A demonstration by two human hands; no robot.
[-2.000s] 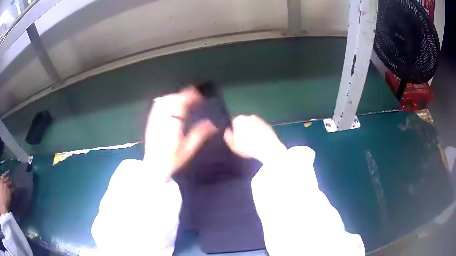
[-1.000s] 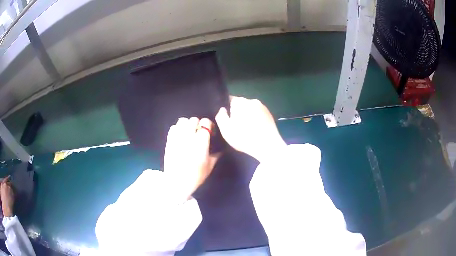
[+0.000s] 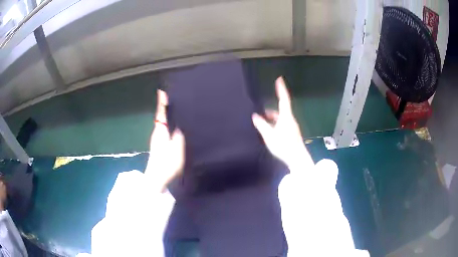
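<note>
A dark purplish-black box blank (image 3: 216, 110) is blurred and reaches from over the bench edge onto the green belt area. My left hand (image 3: 168, 148) is at its left edge, thumb on the card side and fingers along the outside, with a red band on a finger. My right hand (image 3: 283, 133) is at its right edge, thumb and a bent finger against the card and one finger stretched up and away. A stack of blanks (image 3: 241, 221) lies below, between my white sleeves. Blur hides the flaps and creases.
The teal worktop (image 3: 341, 196) has a chipped edge. Beyond it runs the green conveyor belt (image 3: 100, 123) with a dark folded tray (image 3: 26, 131) at far left. A white post (image 3: 354, 80), black fan (image 3: 408, 55) and red box (image 3: 416, 114) stand right. Another person's sleeve (image 3: 10, 236) shows far left.
The hands, close together at the card's near right part a second ago, are now apart at its two side edges. The blank has turned and looks narrower and upright in view.
</note>
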